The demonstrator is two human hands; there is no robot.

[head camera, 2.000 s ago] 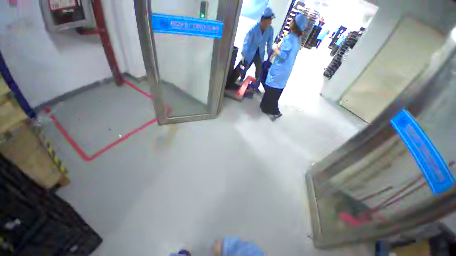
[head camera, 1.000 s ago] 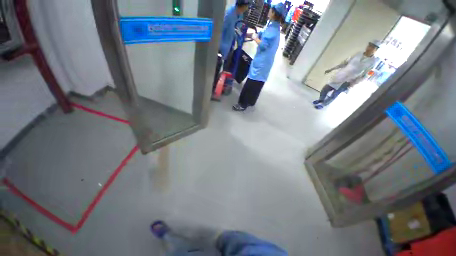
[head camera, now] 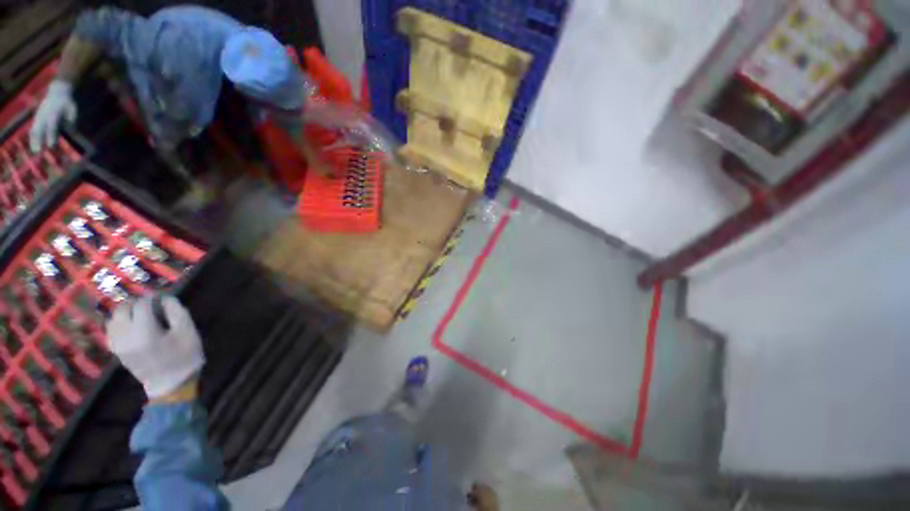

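A black crate (head camera: 225, 261) at the left holds a red tray (head camera: 38, 344) with rows of dark slots and shiny silver-marked boards (head camera: 118, 271). My left hand (head camera: 155, 344), in a white glove with a blue sleeve, is at the crate's near edge, over the tray's side. A small dark spot shows between its thumb and fingers; whether it grips the rim or a board cannot be told. A small, blurred brown patch at the bottom edge may be my bare right hand (head camera: 482, 496), cut off by the picture's edge.
A person in blue (head camera: 185, 65) bends over stacks at the upper left. A red tray stack (head camera: 341, 205) with clear film stands on a tan board (head camera: 419, 215). A blue plastic pallet (head camera: 384, 60) and a pale wooden pallet piece (head camera: 464, 90) lean behind. Red floor tape (head camera: 529, 402) lies ahead.
The view has swung left from the glass doors to the crates and trays. My gloved left hand has come into view at the crate. The people in the doorway are out of view.
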